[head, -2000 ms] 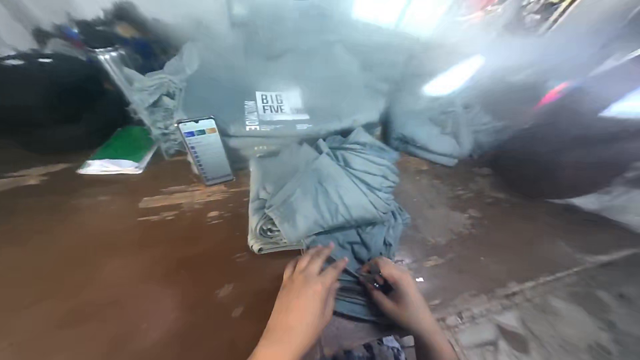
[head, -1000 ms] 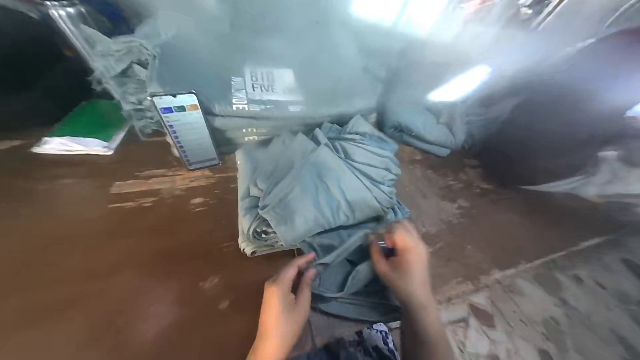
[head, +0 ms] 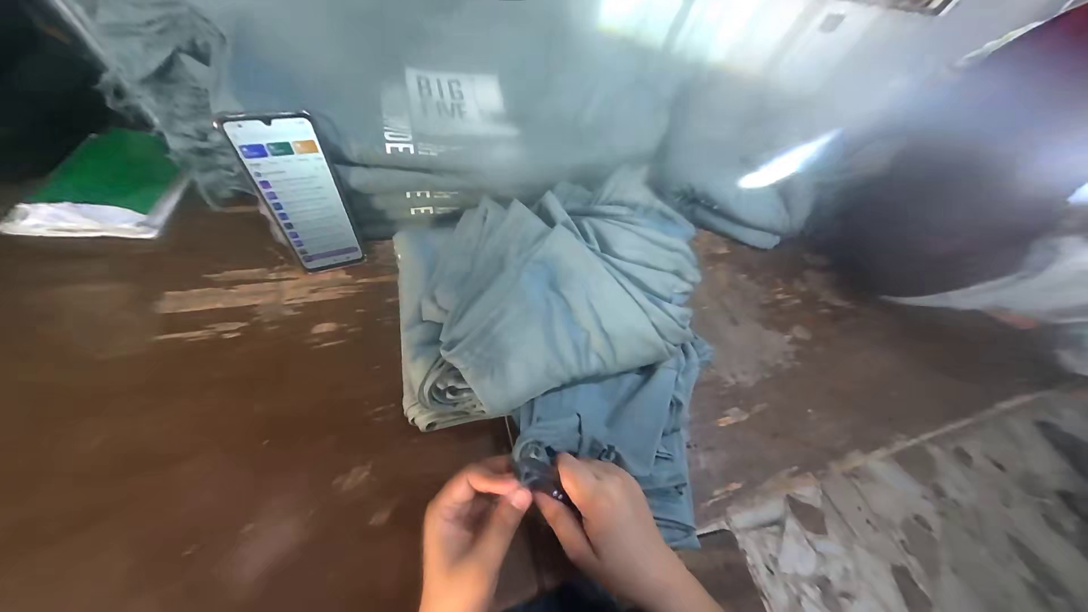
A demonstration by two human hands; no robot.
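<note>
Grey-blue folded fabric point(head: 561, 314) lies in a loose, wrinkled pile on the brown table. A darker blue-grey garment point(head: 608, 408) spreads from beneath it toward me. At its near edge my left hand point(head: 476, 518) pinches a bunched bit of this cloth between thumb and fingertips. My right hand point(head: 603, 518) grips the same bunch from the other side, around a small dark object point(head: 544, 480) whose kind I cannot tell. The fingertips of both hands nearly touch.
A lit smartphone point(head: 293, 191) leans upright behind the left side of the pile. Farther left lies a green and white packet or book point(head: 106, 183). Large grey stacks in printed wrapping point(head: 527, 85) stand behind. A blurred dark shape point(head: 918, 204) is at right, above patterned flooring point(head: 935, 510).
My hands have come together at the cloth's near edge; one second ago they were apart, with the garment spread between them. The left hand has moved right, toward the right hand.
</note>
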